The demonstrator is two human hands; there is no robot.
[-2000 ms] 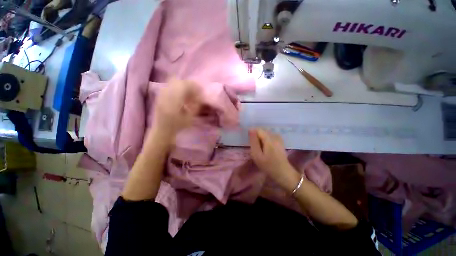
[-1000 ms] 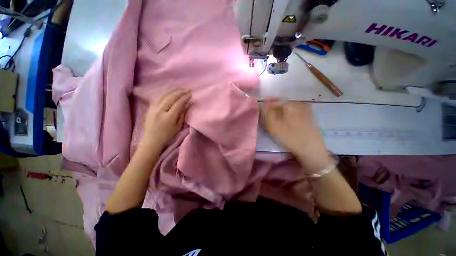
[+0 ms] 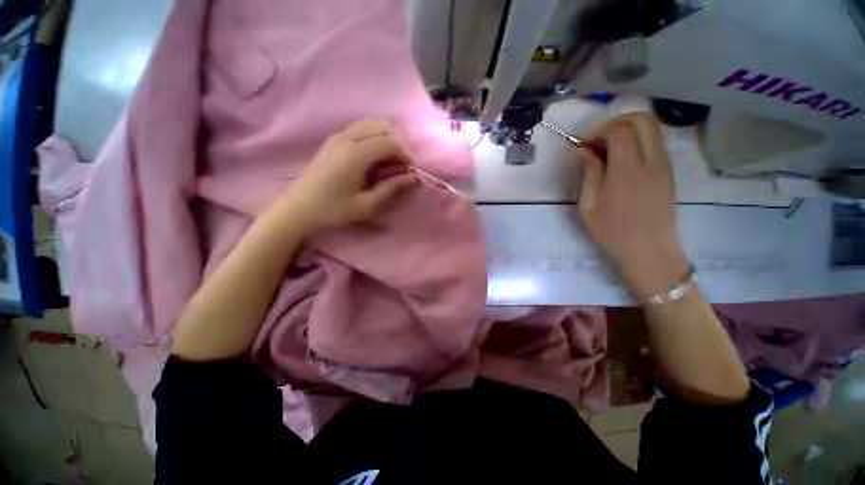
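Observation:
A dusty pink garment (image 3: pixel 313 57) lies over the machine table and down onto my lap. My left hand (image 3: pixel 365 170) pinches the garment's edge left of and below the needle area. My right hand (image 3: pixel 631 175) is right of the needle, its fingers closed on the awl (image 3: pixel 561 133); the thin metal shaft points left toward the presser foot and the handle is hidden in my fingers. The needle and presser foot (image 3: pixel 457 123) are under the bright lamp, at the garment's right edge.
The white HIKARI machine head (image 3: pixel 683 66) spans the upper right. A pale printed ruler scale (image 3: pixel 740 260) runs along the table front. A darker pink heap (image 3: pixel 541 350) hangs below the table edge. Part of a blue frame (image 3: pixel 19 218) stands at the far left, above a tiled floor.
My right hand has moved from the garment's edge up and right and taken hold of the awl that lay on the machine bed. My left hand has moved up and right to the garment's edge.

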